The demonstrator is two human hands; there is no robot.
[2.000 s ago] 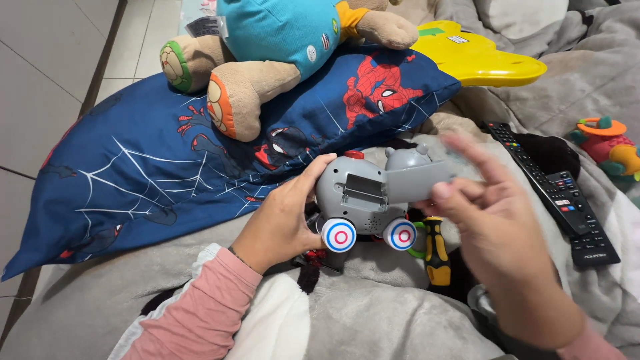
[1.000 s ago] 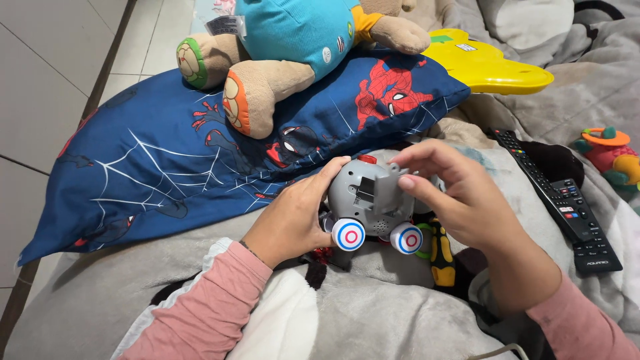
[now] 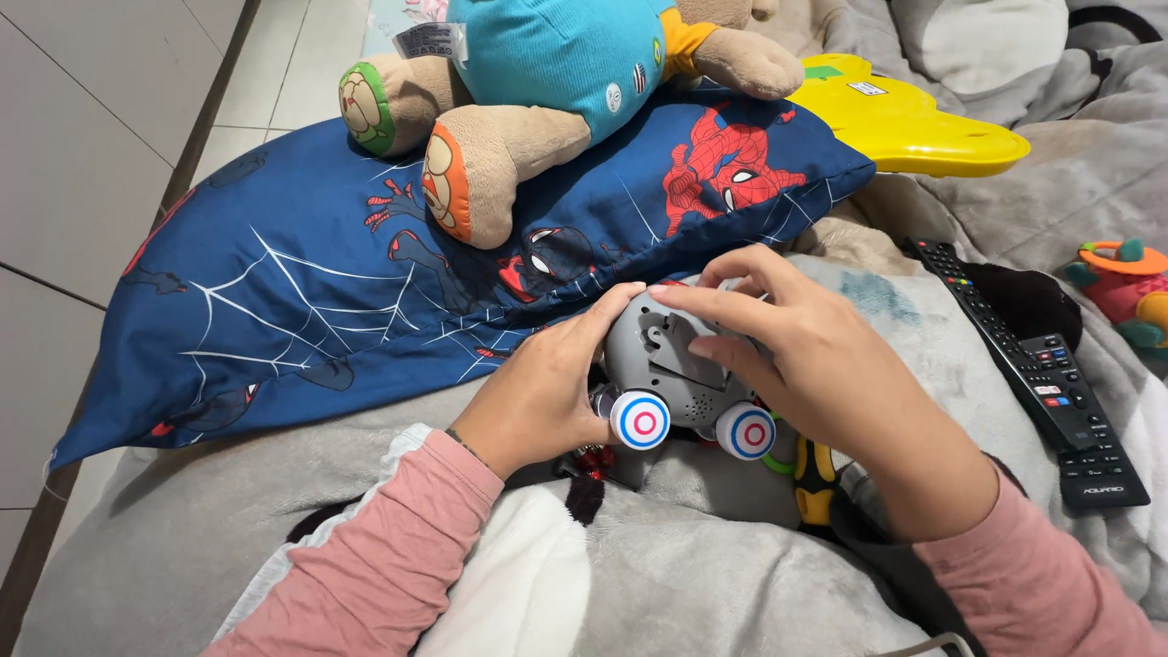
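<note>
A gray plastic toy (image 3: 630,351) with round white feet, ringed in blue and red, is gripped at its left side by my left hand (image 3: 543,383). At its upper right, my right hand (image 3: 794,338) has its index fingertip on the toy's top edge and its thumb by a gray battery cover (image 3: 686,351). The cover sits tilted over the battery compartment, and my fingers partly hide the toy's right side. A yellow and black screwdriver handle (image 3: 815,484) lies on the blanket just below my right hand.
A blue Spider-Man pillow (image 3: 301,283) lies behind the toy, with a plush toy (image 3: 557,64) on it. Two remote controls (image 3: 985,319) (image 3: 1100,456) rest at the right, near a colorful toy (image 3: 1127,287). A yellow plastic object (image 3: 912,123) is at the back right.
The battery cover, held apart from the toy at first, is now over its compartment. My right hand has moved left, up to the toy; my left hand keeps its hold.
</note>
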